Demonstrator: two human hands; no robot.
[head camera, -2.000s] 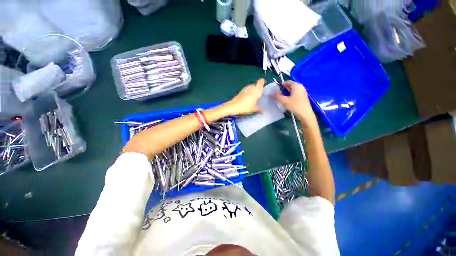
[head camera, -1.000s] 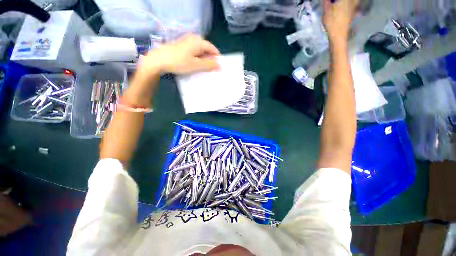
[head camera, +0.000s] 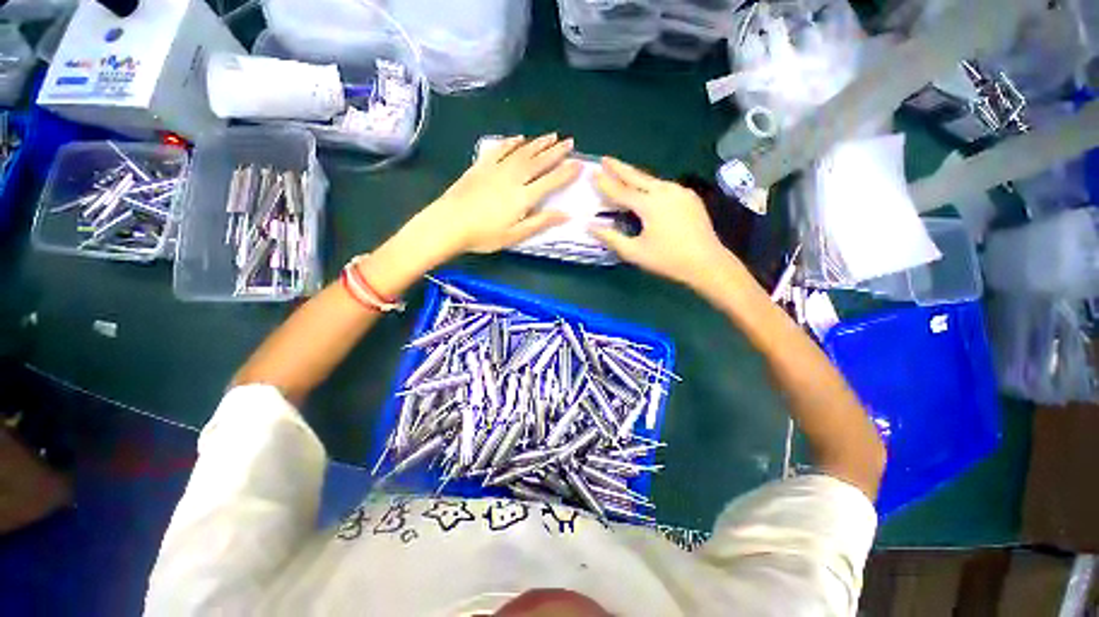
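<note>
A white liner sheet (head camera: 566, 205) lies over the clear packing box (head camera: 579, 252) beyond the parts tray; the parts in the box are mostly hidden. My left hand (head camera: 512, 199) rests flat on the sheet's left side, fingers spread. My right hand (head camera: 663, 229) is at the sheet's right side, fingers curved, with a small dark thing or gap between thumb and fingers that I cannot make out. The blue parts tray (head camera: 530, 404), heaped with loose silver metal shafts, is nearest my body.
Two clear side boxes (head camera: 247, 229) with loose parts stand at left. Behind them are a white carton (head camera: 127, 72) and a white roll (head camera: 275, 88). At right are an empty blue tray (head camera: 922, 386), white sheets (head camera: 874, 205) and plastic bags. Stacked clear boxes (head camera: 615, 30) stand at the far side.
The sheet, held in my left hand before, now lies over the box. My right hand has come back from the far right to the box. My left hand has moved right.
</note>
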